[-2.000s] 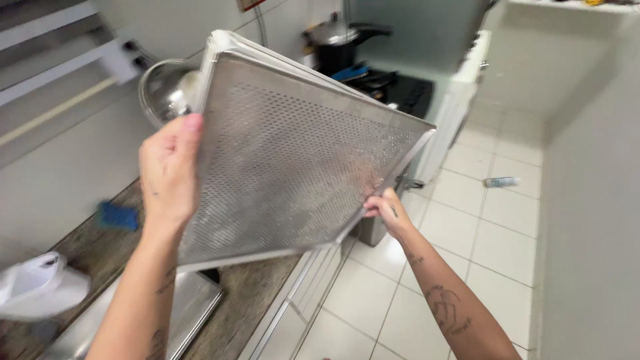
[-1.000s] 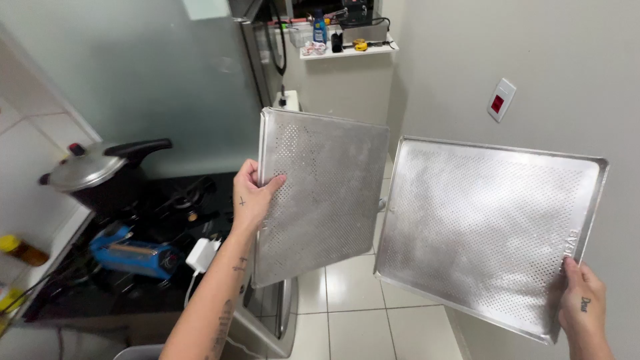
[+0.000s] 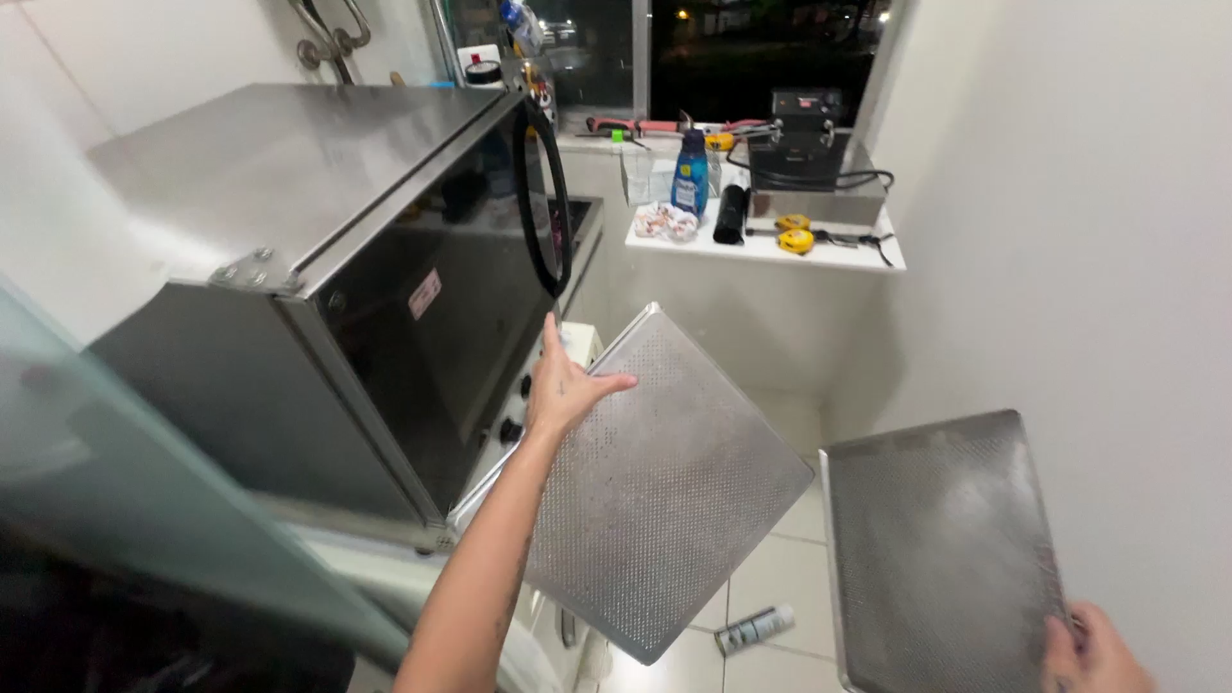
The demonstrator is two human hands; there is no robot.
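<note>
My left hand (image 3: 568, 385) grips the edge of a perforated metal baking tray (image 3: 664, 481), its thumb over the near face and its index finger stretched toward the oven door. The tray hangs tilted, one corner up; a second rim shows behind its upper left edge. At the lower right my right hand (image 3: 1092, 645) holds another perforated metal tray (image 3: 943, 549) by its right edge. The two trays are apart. A stainless steel countertop oven (image 3: 289, 183) with a dark glass door stands left of them, its curved black handle (image 3: 563, 212) beyond my left fingertips.
A white shelf (image 3: 693, 248) under the window holds a blue bottle (image 3: 690, 178), a black roll (image 3: 731, 214), yellow tape measures (image 3: 795, 240) and a metal appliance (image 3: 818, 164). A spray can (image 3: 755, 629) lies on the tiled floor. A frosted glass panel (image 3: 125, 462) is at near left, a wall at right.
The view has swung from the stove to the oven and window. The trays, seen together two seconds ago, are now held apart, one in each hand.
</note>
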